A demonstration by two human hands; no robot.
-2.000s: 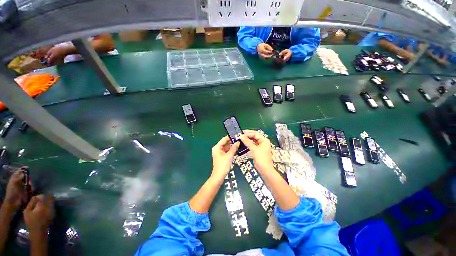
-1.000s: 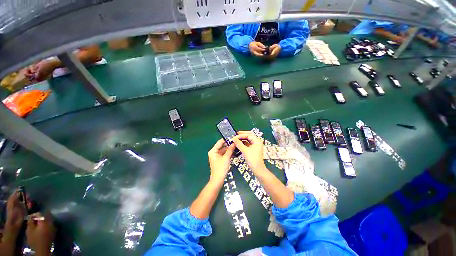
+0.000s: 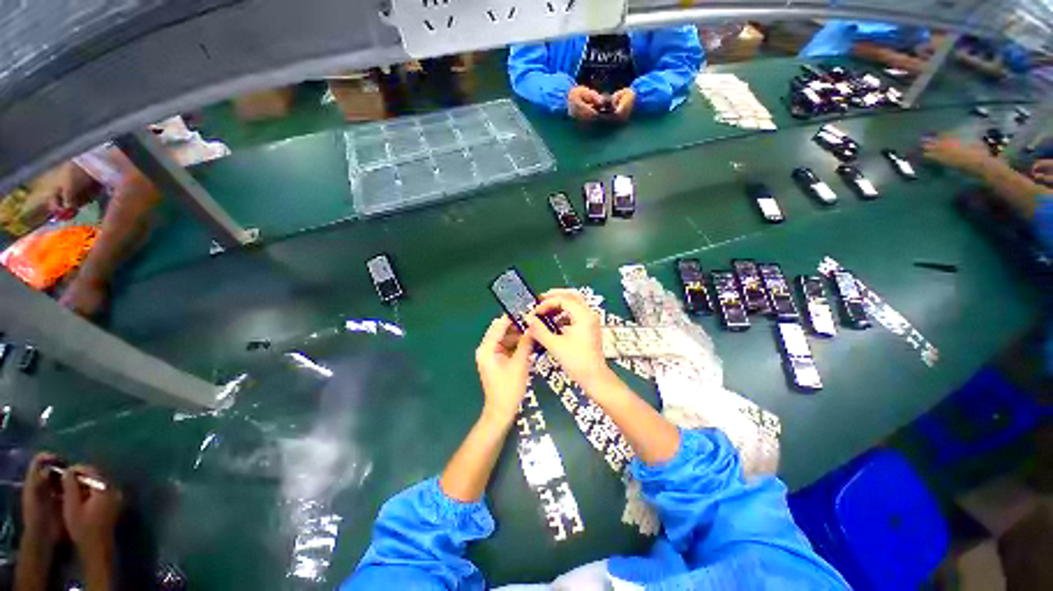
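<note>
A black bar-style keypad mobile phone (image 3: 512,291) with a pale screen area is held up in front of me, tilted, its upper end free. My left hand (image 3: 503,356) holds it from the left and below. My right hand (image 3: 568,335) touches its lower end, thumb and fingertips pinched there; whether they hold a small part is hidden. Strips of adhesive parts (image 3: 540,453) fan out under and beside my forearms. Whitish used backing paper (image 3: 704,390) lies heaped right of my right hand.
Several waiting phones (image 3: 798,354) lie at right beside a single strip (image 3: 898,323). One phone (image 3: 385,278) lies left of centre. Clear film (image 3: 318,450) lies at left. A compartment tray (image 3: 448,154) is across the bench, near a person's hands. A neighbour's hands (image 3: 69,508) are at lower left.
The view has shifted, and both my hands stay on the phone. At upper right an arm now reaches over the bench. At left another arm has come in near the orange bag.
</note>
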